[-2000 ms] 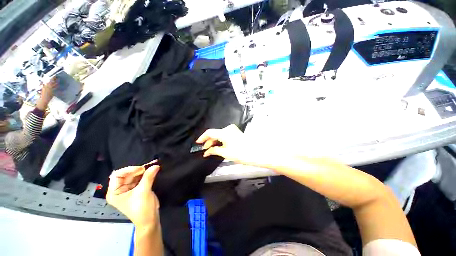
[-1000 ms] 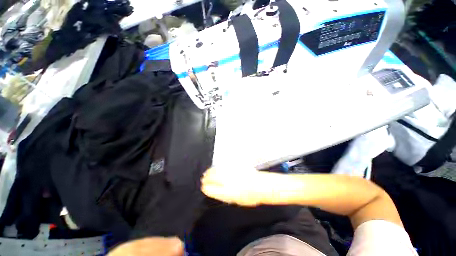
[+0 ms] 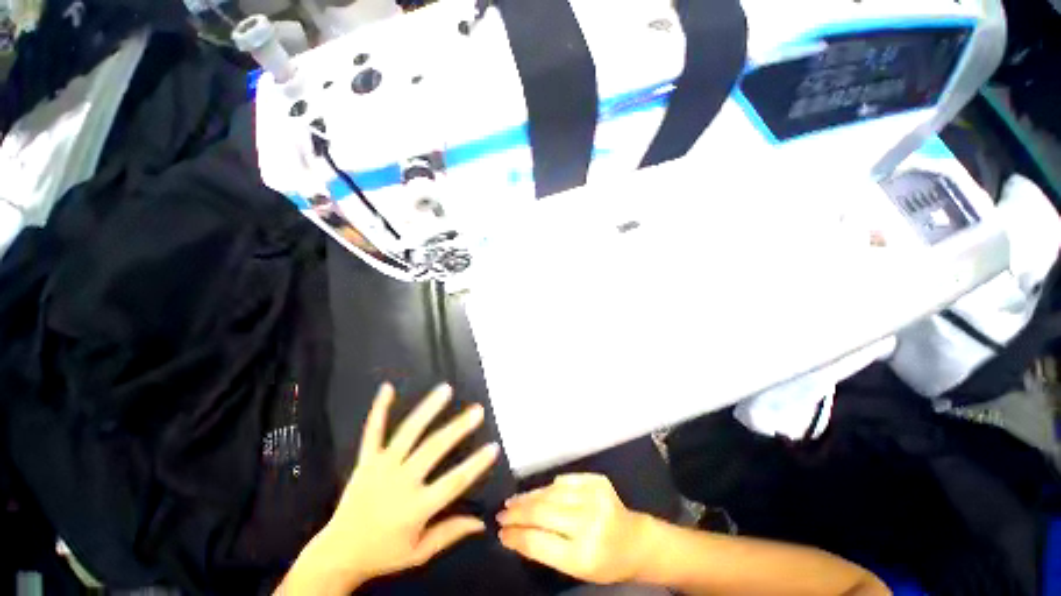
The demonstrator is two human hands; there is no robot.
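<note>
The black garment (image 3: pixel 151 338) is heaped left of the sewing machine. A flat black layer (image 3: pixel 378 320) runs below the presser foot (image 3: pixel 442 259) and down toward the lap. A small pale printed mark (image 3: pixel 282 442) shows on the garment. My left hand (image 3: pixel 407 501) lies palm down on the flat layer, fingers spread. My right hand (image 3: pixel 570 526) is beside it at the near corner of the white bed, fingers together and fingertips pinching the black cloth. Whether the needle is in the cloth cannot be seen.
The white machine head (image 3: pixel 465 122) has two black bands (image 3: pixel 556 105) draped over it and a dark control panel (image 3: pixel 861 79) at its right end. The white machine bed (image 3: pixel 652 314) lies below. White cloth pieces (image 3: pixel 960 343) hang at the right.
The view has moved closer to the machine. My left hand has come from the bottom edge onto the cloth, fingers spread. My right hand is now at the bed's near corner, beside it.
</note>
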